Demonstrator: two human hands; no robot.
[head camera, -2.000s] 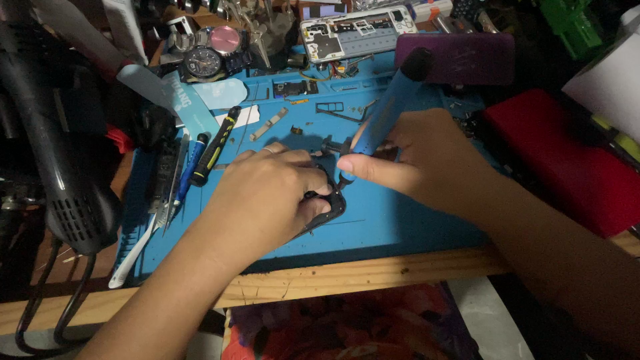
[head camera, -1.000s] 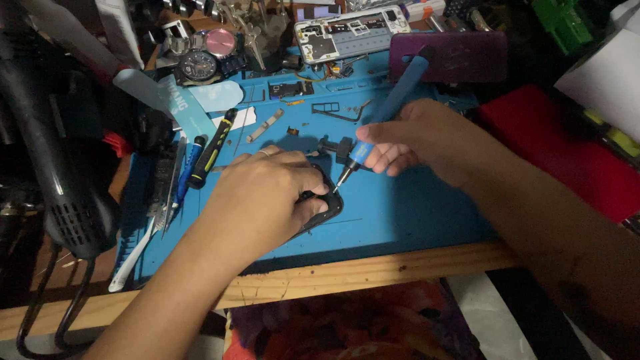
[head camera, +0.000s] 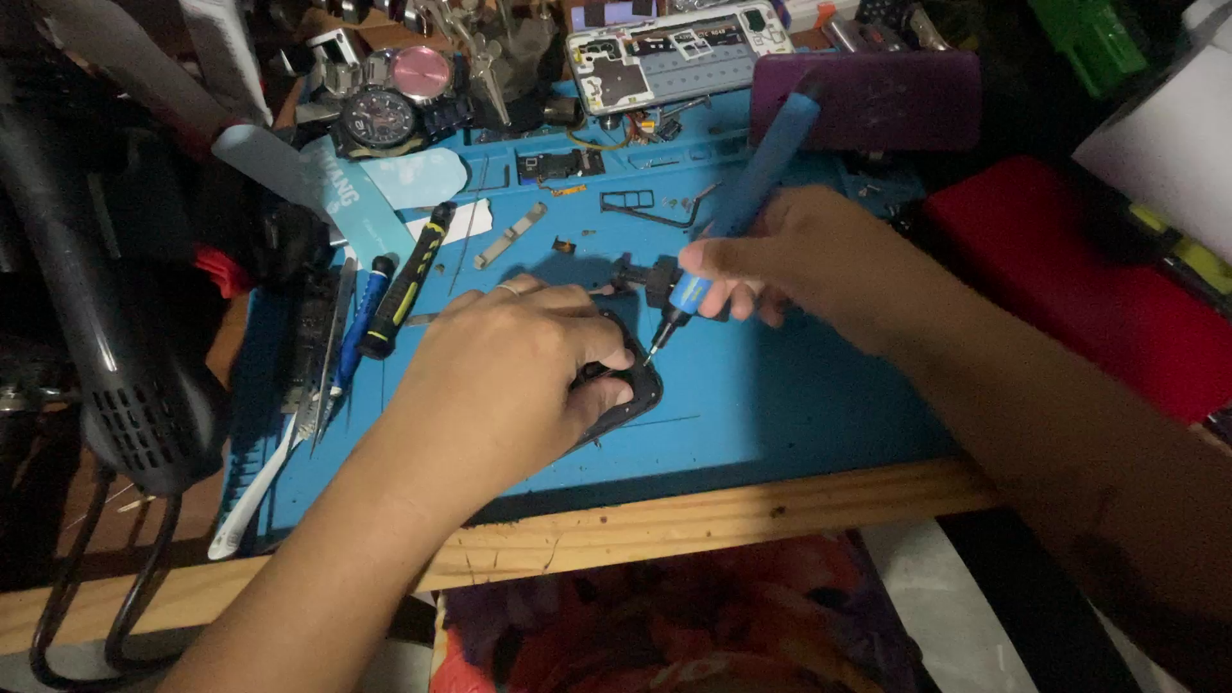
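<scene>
My left hand (head camera: 529, 366) grips a dark phone frame (head camera: 643, 390) lying on the blue repair mat (head camera: 770, 404), its fingertips bent over the frame's inner part. My right hand (head camera: 760, 265) holds a blue pen-shaped screwdriver (head camera: 765, 164) at a slant. The bit touches or hovers just over the frame's right edge; which one, I cannot tell. Just behind the screwdriver's lower end, a black clamp-like tool (head camera: 650, 279) rests on the mat. My left palm hides much of the frame.
A yellow-black screwdriver (head camera: 412, 279), a blue screwdriver (head camera: 368, 318) and tweezers (head camera: 332, 356) lie at left. Beyond are wristwatches (head camera: 377, 120), an opened phone (head camera: 683, 58) and a purple phone cover (head camera: 866, 101). A hot-air tool (head camera: 106, 318) stands far left, a red case (head camera: 1078, 279) right.
Two seconds ago the screwdriver stood more upright, with my right hand nearer the frame. The hand has moved right and the tool leans more. My left hand stays on the frame.
</scene>
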